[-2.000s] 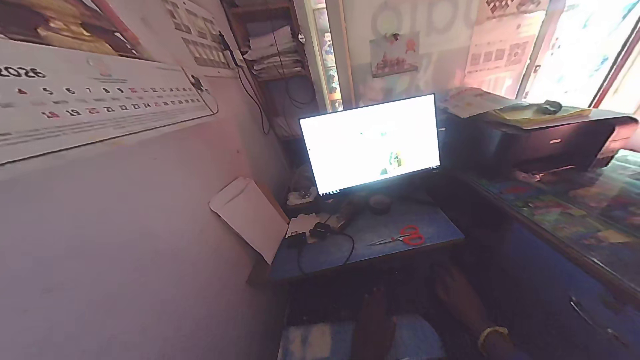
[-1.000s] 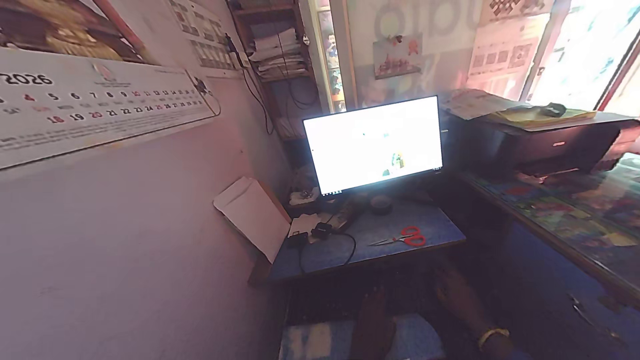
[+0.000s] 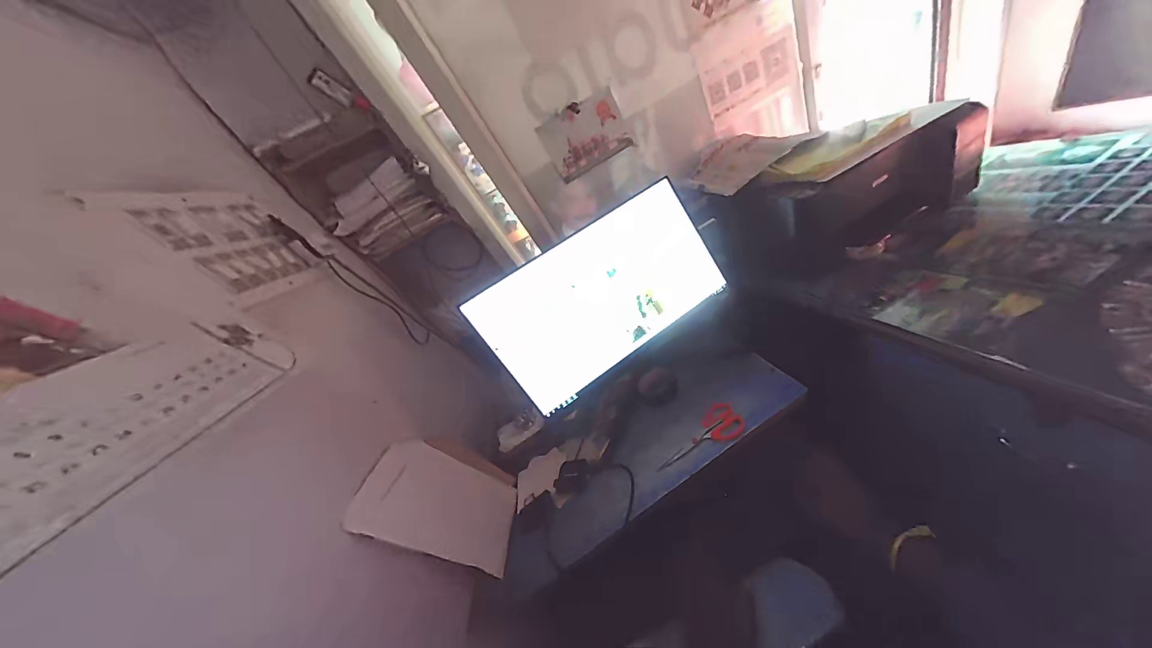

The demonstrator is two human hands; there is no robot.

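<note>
My right hand (image 3: 832,486), with a yellow bangle (image 3: 911,536) at the wrist, lies in deep shadow below the desk's front edge; its fingers are too dark to read. My left hand cannot be made out in the dark at the bottom. Nearest to the right hand are scissors with red handles (image 3: 723,423), lying on the blue desk top (image 3: 648,450). Behind them a round dark object (image 3: 657,385) stands under a lit monitor (image 3: 598,292). Black cable and a plug (image 3: 572,475) lie at the desk's left, beside a leaning pad of white paper (image 3: 436,504).
A black printer (image 3: 886,193) with papers on top stands at the right, on a counter (image 3: 1017,261) with a glossy patterned surface. Shelves with stacked papers (image 3: 387,207) are behind the monitor. Calendars and loose cables (image 3: 378,292) hang on the left wall.
The view has tilted strongly and turned a little. My left hand, dimly seen beside the right one before, is lost in shadow. The scissors still lie on the desk.
</note>
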